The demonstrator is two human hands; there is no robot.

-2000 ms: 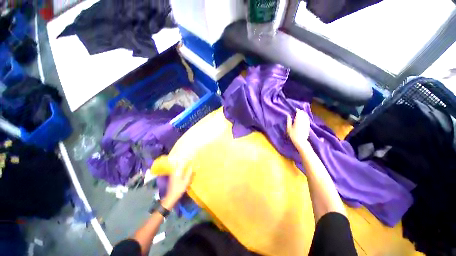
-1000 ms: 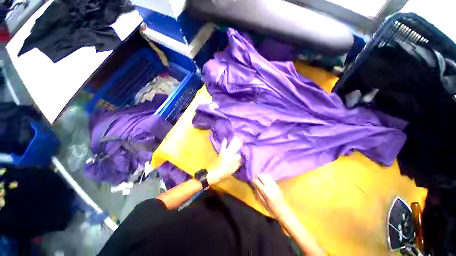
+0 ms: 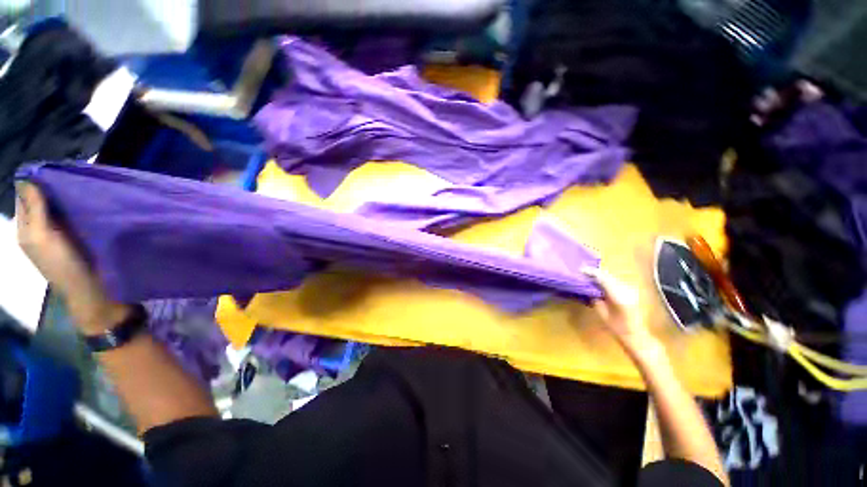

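A long purple garment piece [image 3: 200,243] is stretched between my two hands above the yellow ironing table cover [image 3: 456,328]. My left hand [image 3: 48,238] grips its wide end at the far left, beyond the table edge. My right hand [image 3: 616,302] pinches its narrow end over the right part of the table. More purple garment pieces [image 3: 409,133] lie crumpled on the far side of the cover. The steam iron [image 3: 683,283], with a dark plate and an orange-brown handle, lies at the right end of the table.
Yellowish hoses [image 3: 822,366] run right from the iron. Dark garments [image 3: 627,76] are piled beyond the table. A blue crate [image 3: 195,152] stands beyond the table's left end. A purple heap [image 3: 185,328] lies low at the left. A grey padded board [image 3: 352,11] crosses the top.
My hands have moved from close together on the purple cloth to far apart, stretching one piece above the table. The view has turned right, showing more of the iron and its hoses.
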